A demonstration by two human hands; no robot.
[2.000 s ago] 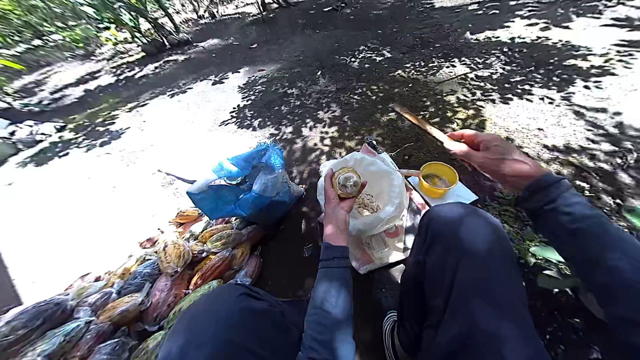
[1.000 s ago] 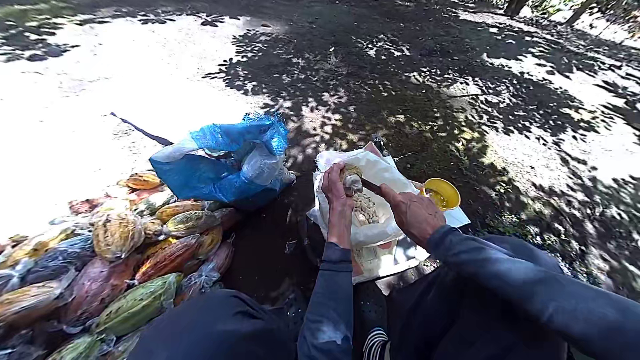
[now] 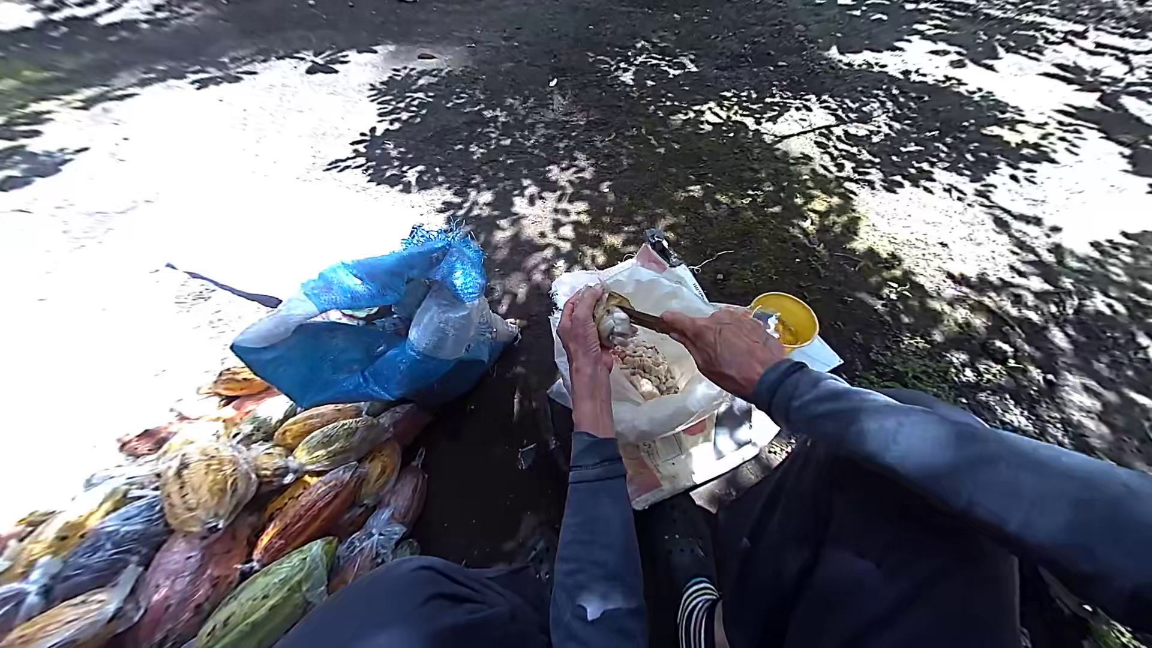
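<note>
My left hand grips an opened cacao pod half with whitish pulp-covered beans showing in it. The flat brown stick-like tool, whose exact kind I cannot tell, is in my right hand, and its tip touches the pulp at the pod's opening. Both hands are over a white woven sack with its mouth spread wide. Wet cacao beans lie inside it, below the pod.
A yellow bowl stands right of the sack, close to my right wrist. Left of the sack is a blue plastic sack. Many cacao pods, several in clear plastic, are heaped at lower left. My knees flank the work.
Two seconds ago my right hand held the tool out to the right, away from the pod. It has since come in to the pod in my left hand, where it stays.
</note>
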